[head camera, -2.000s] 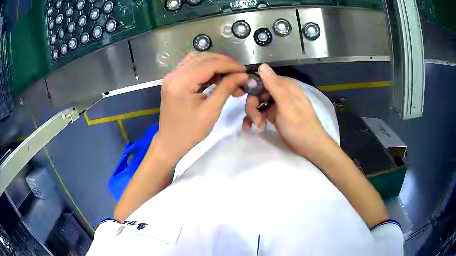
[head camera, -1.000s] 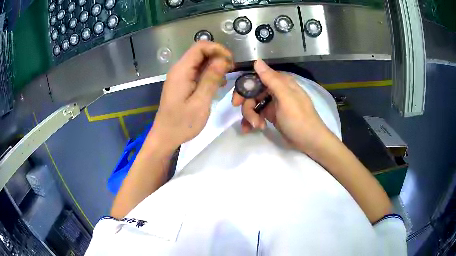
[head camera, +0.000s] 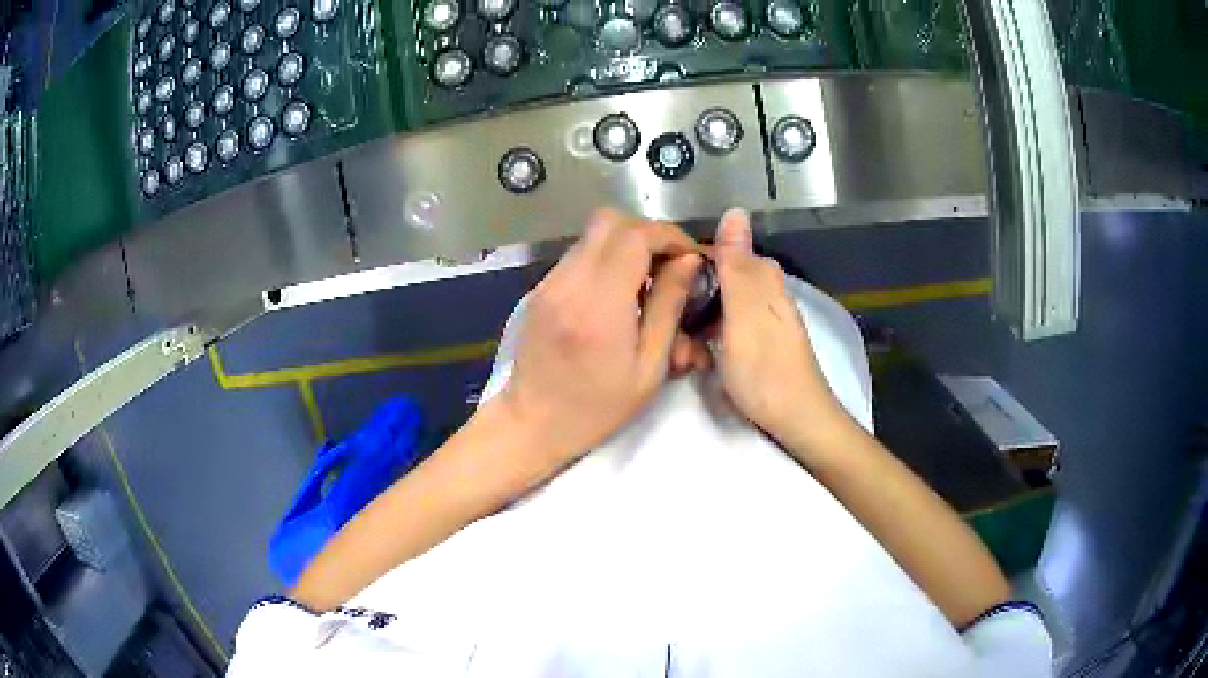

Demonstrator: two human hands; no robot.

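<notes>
A round part (head camera: 701,289) with a dark rim and silver centre is between my two hands, mostly hidden by the fingers. My right hand (head camera: 766,331) holds it from the right side, thumb up. My left hand (head camera: 603,318) has its fingertips against it from the left and above. Both hands are bare and in front of the white clothing. The small black item seen in my right hand before is hidden now. Several more round parts lie loose on the metal edge rail (head camera: 901,139) beyond the hands, one of them a darker part (head camera: 670,155).
A blister tray (head camera: 331,117) with rows of round parts lies on the green conveyor (head camera: 80,199) at the left; another tray (head camera: 583,64) is at the top middle. A grey metal post (head camera: 1033,172) stands at the right. A blue bin (?) (head camera: 351,484) and an open box (head camera: 1000,424) are below.
My left hand moved away from the round part, then came back onto it. The view has tilted, showing more of the trays.
</notes>
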